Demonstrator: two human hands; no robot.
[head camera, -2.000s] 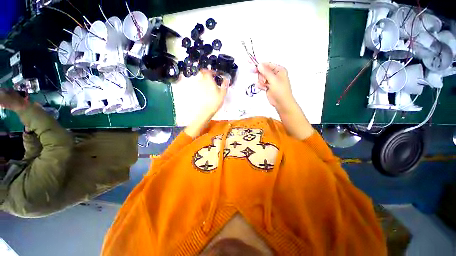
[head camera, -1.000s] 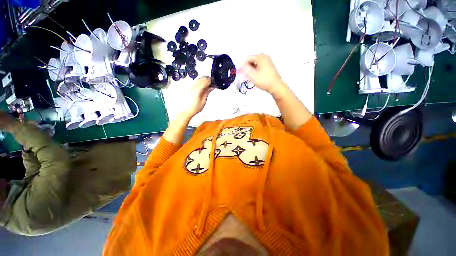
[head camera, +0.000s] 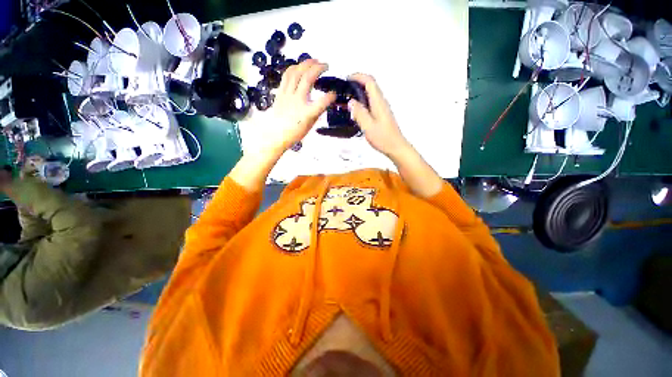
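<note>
A glossy black housing (head camera: 340, 121) is held over the white sheet (head camera: 420, 96), between my two hands. My left hand (head camera: 296, 103) grips its upper left part, with the fingers spread over the edge. My right hand (head camera: 377, 116) grips its right side with thumb and fingers. The inner fingertips meet the black part; whether a wire lies between them cannot be told. Several small black rings (head camera: 278, 37) lie on the sheet's upper left, some partly behind my left hand.
Black housings (head camera: 221, 96) stand at the sheet's left edge. White wired housings stand on the left (head camera: 127, 51) and right (head camera: 560, 105) of the green bench (head camera: 492, 132). A person's sleeve (head camera: 59, 250) is at far left. A round black stool seat (head camera: 571, 213) is below right.
My left hand has moved up and over the black housing. My right hand has closed on its right side. The housing has turned, and its ringed face no longer faces the camera.
</note>
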